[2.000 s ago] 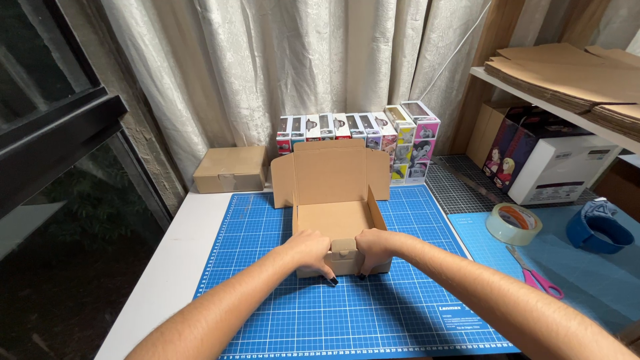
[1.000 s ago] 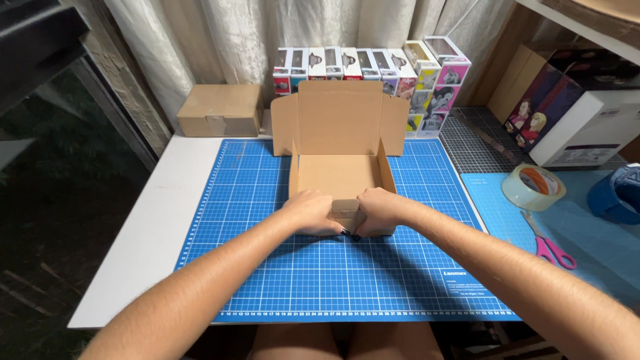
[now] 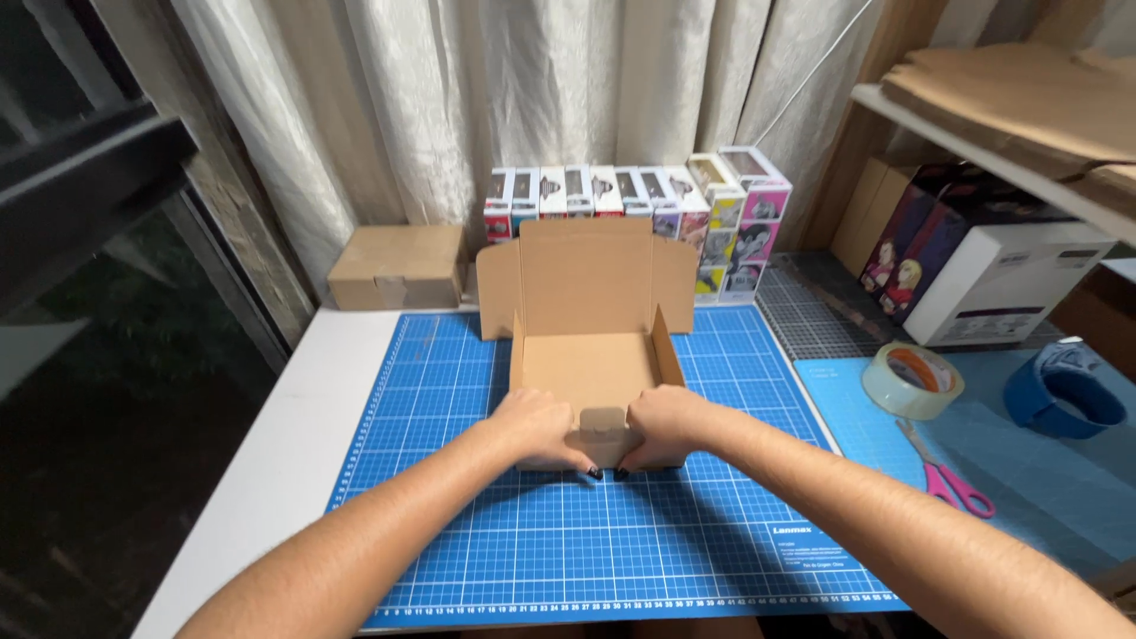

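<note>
An unlidded brown cardboard mailer box lies on a blue cutting mat, its lid and side flaps raised at the back. My left hand grips the front wall left of the centre tab, fingers over the inside and thumb low on the outer face. On the other side of the tab, my right hand holds the same wall in a like way. Both thumb tips nearly meet at the wall's bottom edge. The fingertips inside the box are hidden.
Behind stand a closed cardboard box and a row of window boxes. At right are a clear tape roll, a blue tape roll, pink-handled scissors, a white box and a shelf bearing flat cardboard.
Both hands keep their hold on the front wall of the box, which stays raised at the back. Only the view has shifted.
</note>
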